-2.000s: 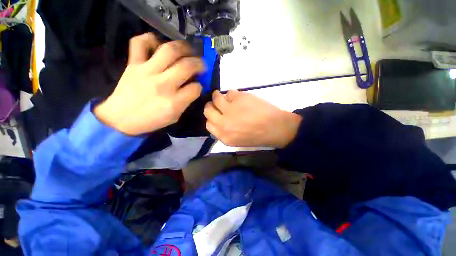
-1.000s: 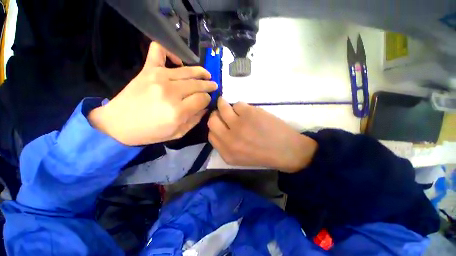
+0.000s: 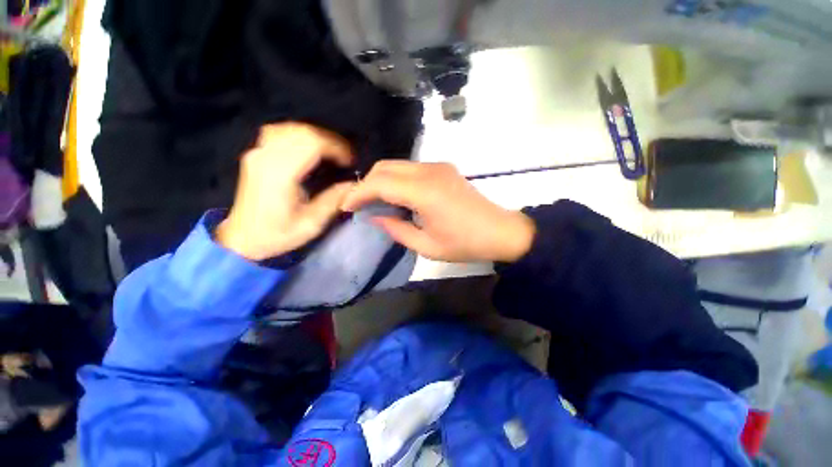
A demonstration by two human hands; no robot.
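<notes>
The garment piece [image 3: 201,119] is black cloth spread left of the sewing machine [image 3: 556,23], with a light grey panel [image 3: 342,260] at the table's front edge. My left hand [image 3: 287,187] is curled over the black cloth, its thumb and fingers bent together at the edge. My right hand [image 3: 438,210] meets it fingertip to fingertip, pinching the cloth where black and grey join. The pinched spot is partly hidden by my fingers. The knurled knob [image 3: 453,108] hangs from the machine above my right hand. The bright blue piece does not show.
Thread snips [image 3: 622,128] lie on the white table right of the knob, and a phone [image 3: 713,175] lies beside them. A dark line runs across the table from my right hand to the snips. Grey cloth hangs at the right. Black cloth and a purple thing are at the far left.
My hands have moved off the needle area and come together over the cloth. The blue strip seen before is out of sight. The grey panel has been drawn up toward my fingers.
</notes>
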